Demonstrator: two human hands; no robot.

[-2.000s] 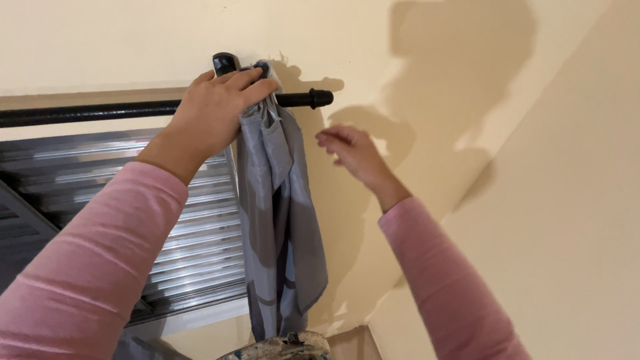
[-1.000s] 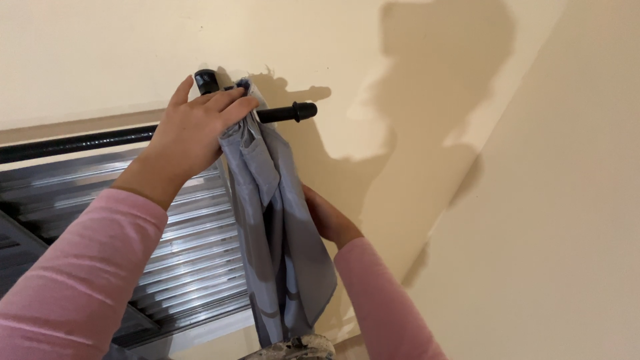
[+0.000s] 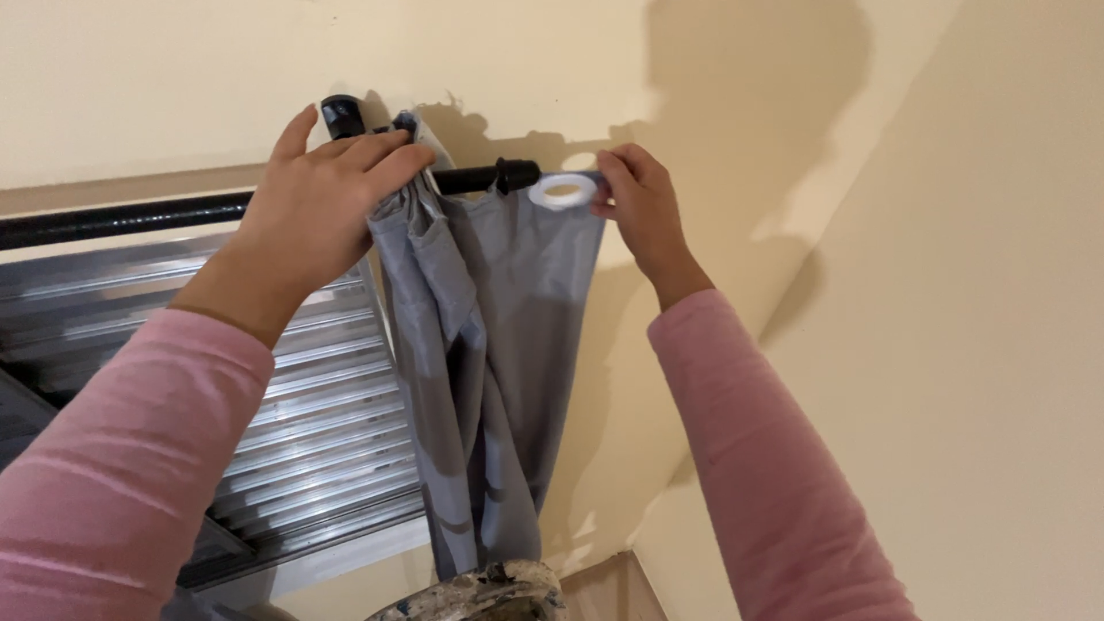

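Note:
A grey curtain (image 3: 526, 285) hangs bunched near the end of a black curtain rod (image 3: 129, 217). My left hand (image 3: 332, 190) lies over the rod and grips the gathered top of the curtain beside the bracket. With thumb and fingers, my right hand (image 3: 642, 203) pinches the curtain's top corner, stretched out to the right past the rod's black end cap (image 3: 517, 175). A white eyelet ring (image 3: 562, 191) in that corner is just below and right of the cap, not around the rod.
The black rod bracket (image 3: 342, 116) is fixed to the cream wall (image 3: 535, 69). Behind the left arm is a metal louvred shutter (image 3: 328, 379). A paint-stained object (image 3: 483, 593) stands below the curtain, and a wall corner runs down on the right.
My right hand has come up from behind the curtain's right side and now holds its top corner out to the right, with the white ring showing. My left hand has stayed at the gathered top.

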